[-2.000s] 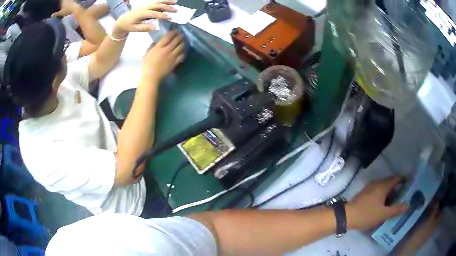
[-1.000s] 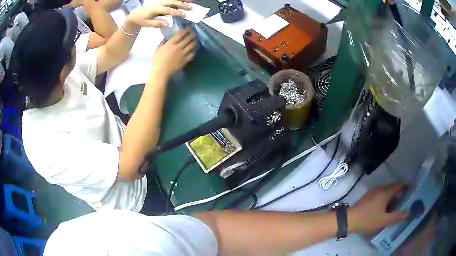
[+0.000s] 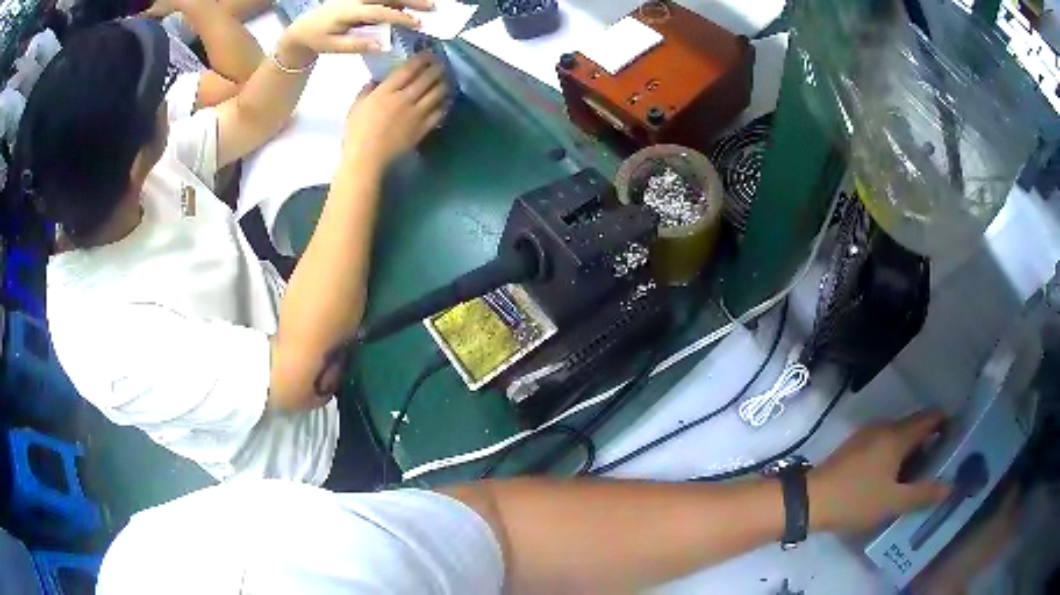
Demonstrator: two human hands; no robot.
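A slim pale blue and white retail box (image 3: 955, 494) with a dark fan picture lies tilted at the lower right. My left hand (image 3: 889, 477), with a dark watch on the wrist, holds the box at its left side; a dark item shows between thumb and fingers, too blurred to name. My right hand (image 3: 982, 546) is blurred and partly hidden at the box's lower right side, near the picture's edge; its grip is unclear.
A white cable coil (image 3: 774, 395) and black cables lie left of the box. Beyond are a black soldering unit (image 3: 581, 262), a tin of silvery shavings (image 3: 677, 198), an orange-brown box (image 3: 663, 81), a clear plastic bag (image 3: 930, 151) and a seated person (image 3: 174, 302).
The view has shifted slightly. My left hand stays on the box, which has barely moved. The seated person's hands remain at their own work.
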